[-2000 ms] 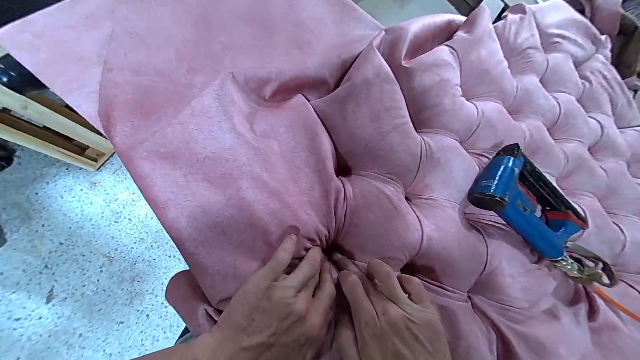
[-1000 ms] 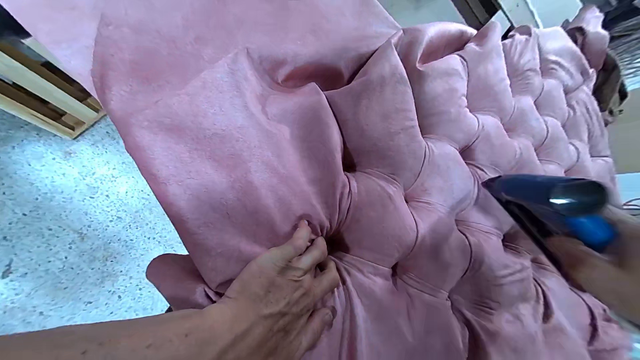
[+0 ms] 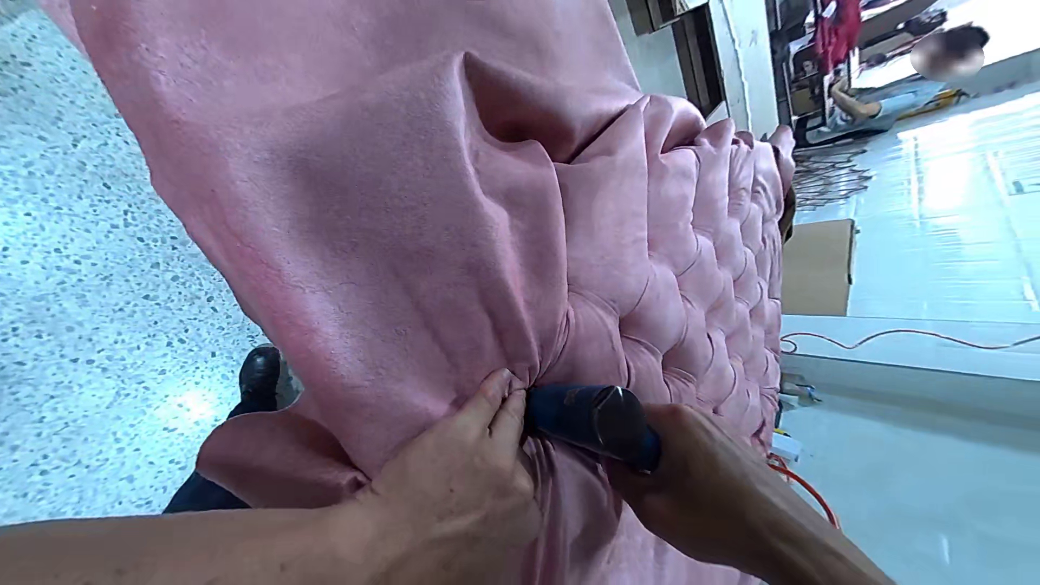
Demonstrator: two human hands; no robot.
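Observation:
Pink velvet-like upholstery fabric (image 3: 366, 203) lies loose on the left and runs into a diamond-tufted padded surface (image 3: 674, 301) on the right. My left hand (image 3: 463, 479) pinches a fold of the fabric beside a deep tuft, its thumb and forefinger pressed together. In my right hand (image 3: 674, 479) is a blue pneumatic staple gun (image 3: 585, 418), its nose down in that tuft, right against my left fingertips. The staple gun's tip is hidden in the fold, and my right fingers are mostly hidden behind its body.
Speckled floor (image 3: 106, 301) and a dark shoe (image 3: 260, 378) show at the left. An orange air hose (image 3: 812, 491) runs at the right edge of the padding. Farther back are a cardboard piece (image 3: 816, 268), wire springs (image 3: 833, 175) and another person (image 3: 886, 106) at the upper right.
The staple gun lay on the tufted surface at first; my right hand has taken hold of it and brought it left to the tuft. My left hand has stayed at the fold. The view has shifted.

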